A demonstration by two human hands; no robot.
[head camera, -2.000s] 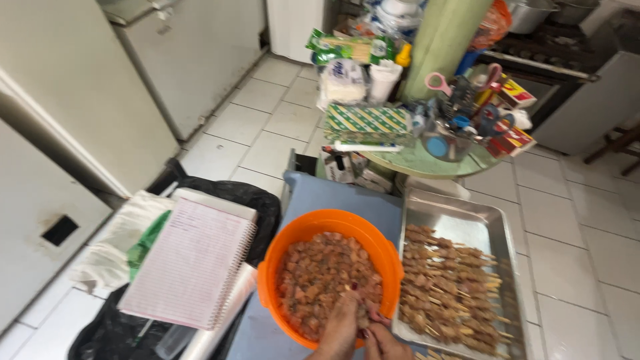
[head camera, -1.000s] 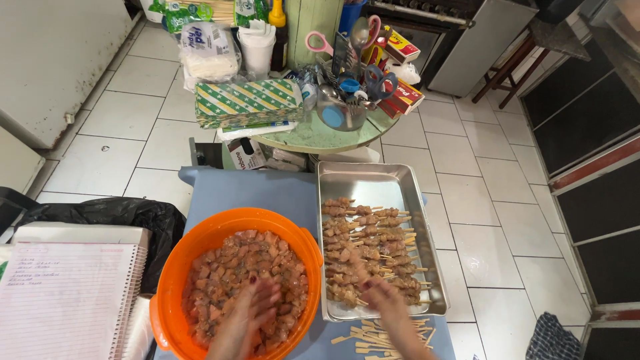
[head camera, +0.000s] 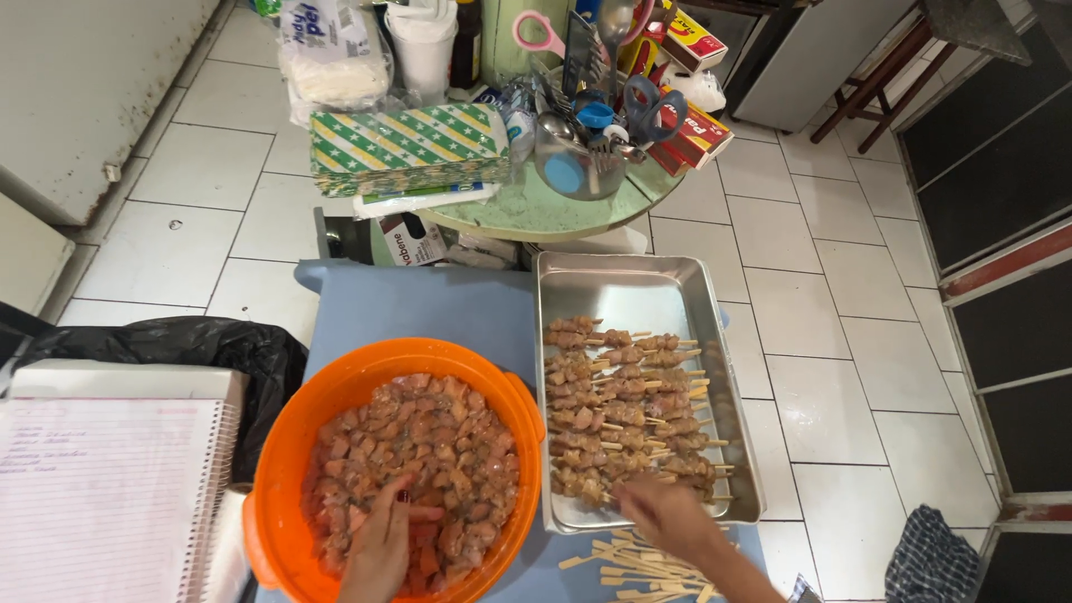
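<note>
An orange plastic basin [head camera: 272, 469] full of raw meat cubes [head camera: 419, 435] stands on a blue table. My left hand [head camera: 385, 536] rests over the meat at its near side, fingers apart, holding nothing that shows. To the right, a metal tray [head camera: 624, 289] holds rows of meat skewers [head camera: 628, 385]. My right hand [head camera: 670, 511] is at the tray's near edge, by the closest skewers; its fingers are bent and blurred, so whether it grips one is unclear. Below it lies a loose pile of flat wooden skewers [head camera: 645, 569] on the table, partly covered by my forearm.
A spiral notebook [head camera: 109, 494] with handwriting lies at the left, by a black plastic bag [head camera: 193, 335]. Beyond the blue table [head camera: 419, 301], a green round table [head camera: 536, 218] bears patterned packets [head camera: 410, 142], a utensil container [head camera: 578, 172] with scissors, and matchboxes [head camera: 695, 126].
Two seconds ago both hands were together over the basin; one second ago they were apart, the right over the tray. The right hand is now at the tray's near edge. The view has shifted.
</note>
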